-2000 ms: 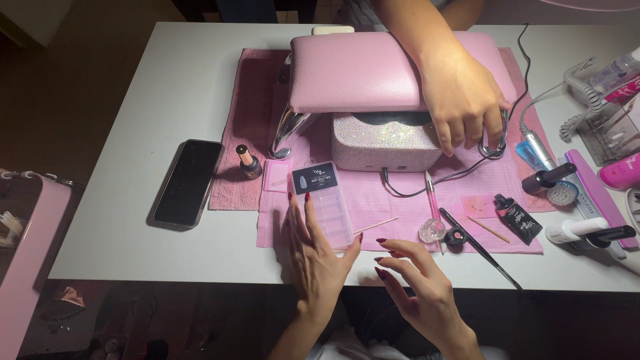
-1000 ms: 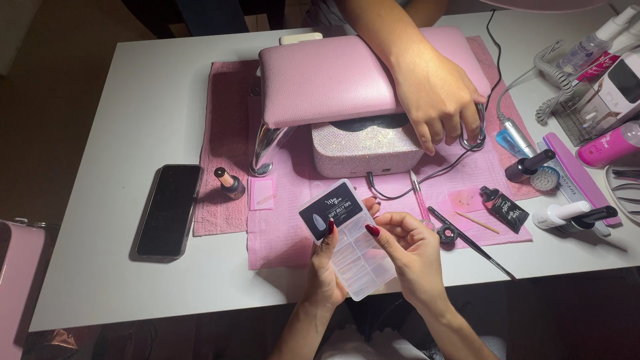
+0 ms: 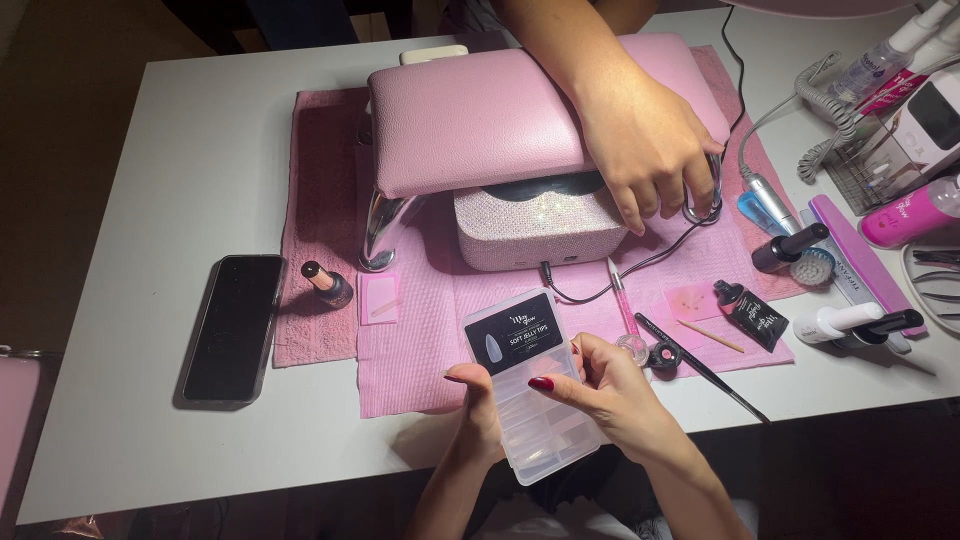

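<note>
Between my two hands, over the table's near edge, is a clear plastic case of soft gel nail tips, divided into compartments, with a black label at its upper end. My left hand supports the case along its left side, thumb raised. On the right side my right hand grips it, the red-nailed thumb lying across the lid. The lid looks closed. Beyond the case stands a rhinestone-covered nail lamp under a pink padded armrest. Another person's hand rests over the armrest's right part.
A phone and a polish bottle lie to the left. Right of the case are a pink-handled tool, a thin brush, a black tube, polish bottles and a nail drill. A black cable runs from the lamp.
Two seconds ago the case lay on the pink towel under my left hand, my right hand apart from it. Both hands now hold it, lifted nearer to me. The other person's hand remains on the armrest.
</note>
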